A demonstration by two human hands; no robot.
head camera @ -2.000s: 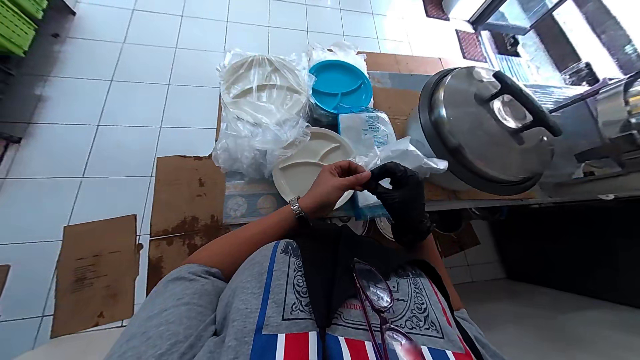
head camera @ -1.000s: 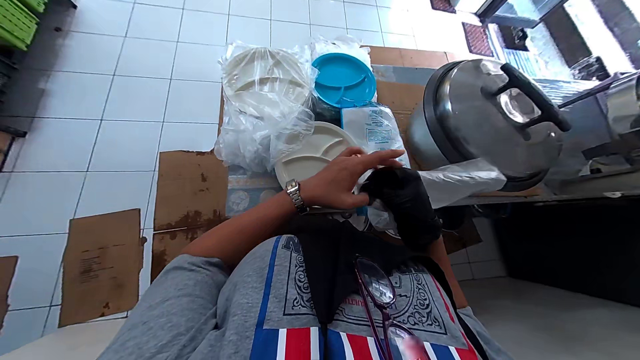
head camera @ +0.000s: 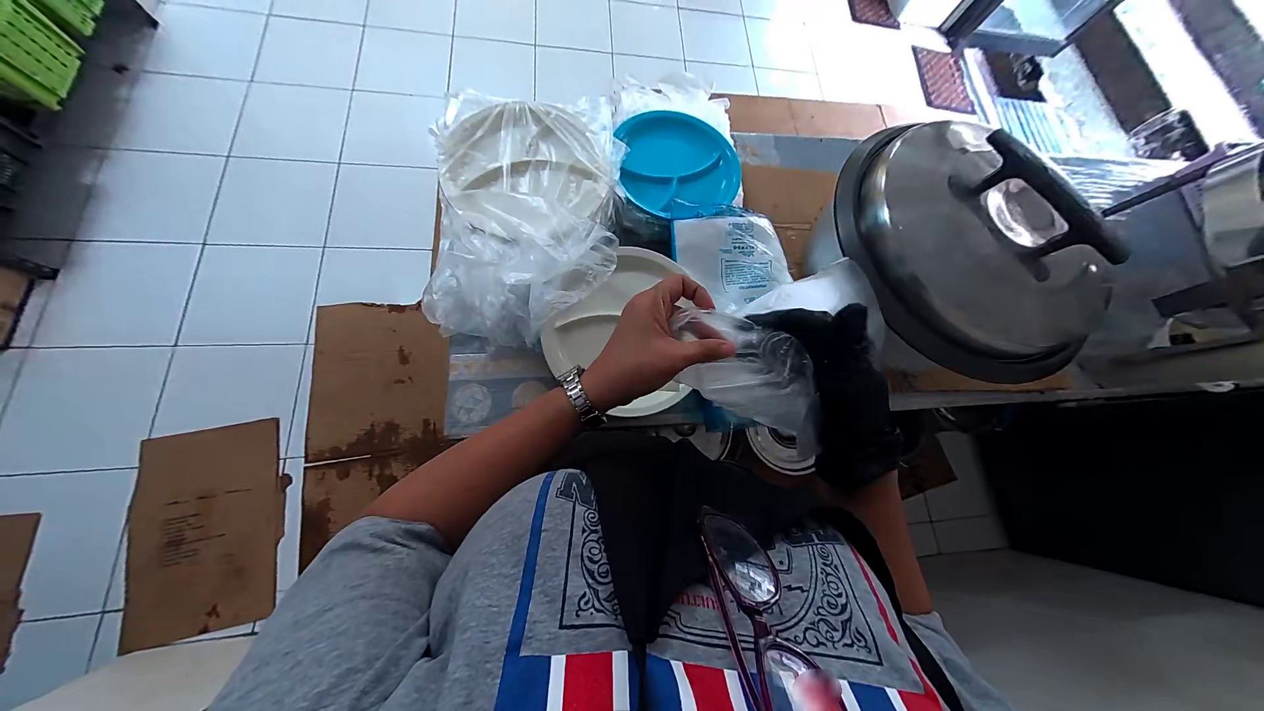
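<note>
My bare left hand [head camera: 664, 346], with a metal watch at the wrist, pinches the edge of a clear plastic bag [head camera: 755, 380]. On my right hand [head camera: 844, 395] is a black glove, and its fingers also hold the bag, partly hidden by the film. Behind my left hand lies a cream divided plate [head camera: 592, 314]. Just beyond the hands is a plastic-wrapped white pack [head camera: 736, 259] bearing print. A blue divided plate [head camera: 677, 163] and cream divided plates in clear plastic [head camera: 523, 163] sit farther back.
A large steel pot with a black-handled lid [head camera: 973, 247] stands at the right. Round metal lids or tins [head camera: 780, 446] show below my hands. Cardboard pieces [head camera: 202, 533] lie on the tiled floor at the left. Green crates [head camera: 39, 49] are at the upper left.
The clear bag, stretched out to the right of my gloved hand one second ago, now hangs between both hands. My gloved hand has turned, and my left fingers now pinch the bag.
</note>
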